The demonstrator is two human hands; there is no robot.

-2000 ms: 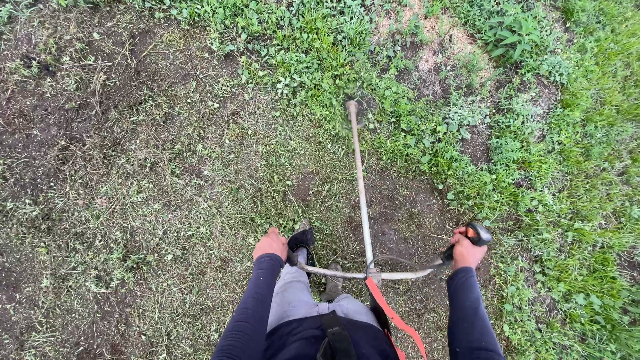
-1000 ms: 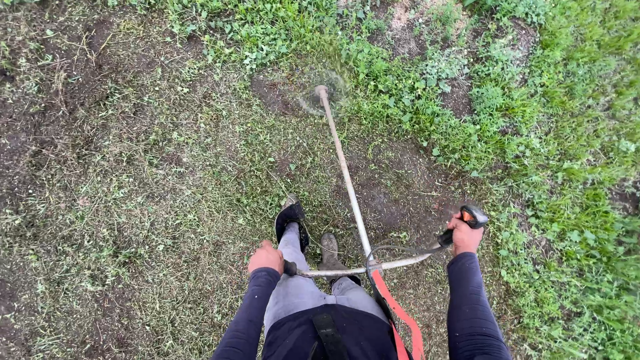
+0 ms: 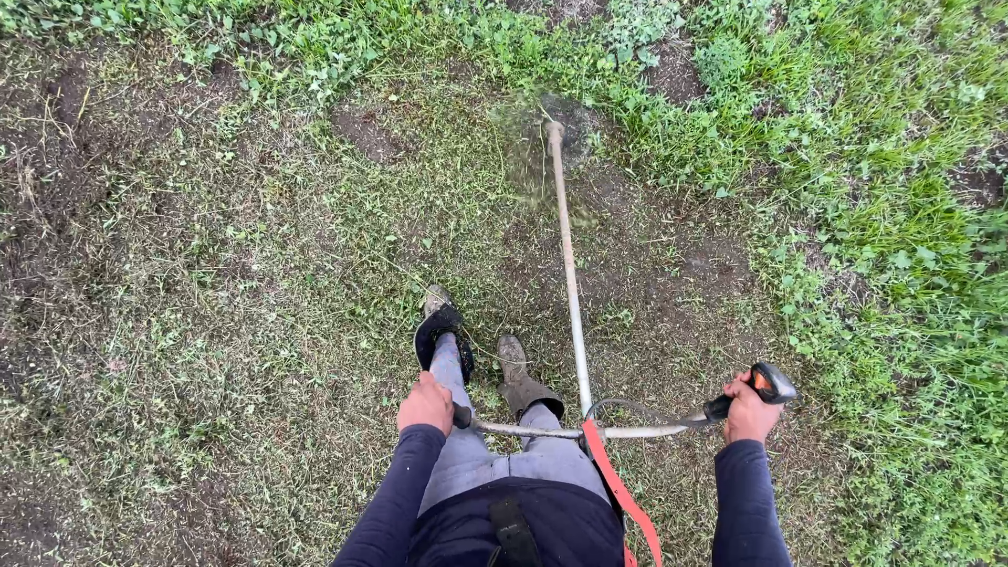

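My left hand (image 3: 426, 404) is closed around the black left grip of a brush cutter's handlebar (image 3: 535, 431). On the other end of the bar, my right hand (image 3: 752, 409) holds the black control handle (image 3: 772, 383), which has an orange part. The pale metal shaft (image 3: 571, 276) runs forward from the bar, a little right of my feet. At its far end the cutting head (image 3: 555, 126) is a spinning blur over the ground, with bits of plant around it. A red-orange strap (image 3: 622, 492) hangs from the shaft near the bar.
Uncut green weeds (image 3: 890, 260) grow along the right side and across the top. Short clippings and bare soil (image 3: 236, 354) cover the left and middle. My boots (image 3: 513, 358) stand on the clippings, left of the shaft.
The cutting head first swung left, then came back right relative to my body. Both hands have kept hold of the handlebar. The view has shifted over the ground.
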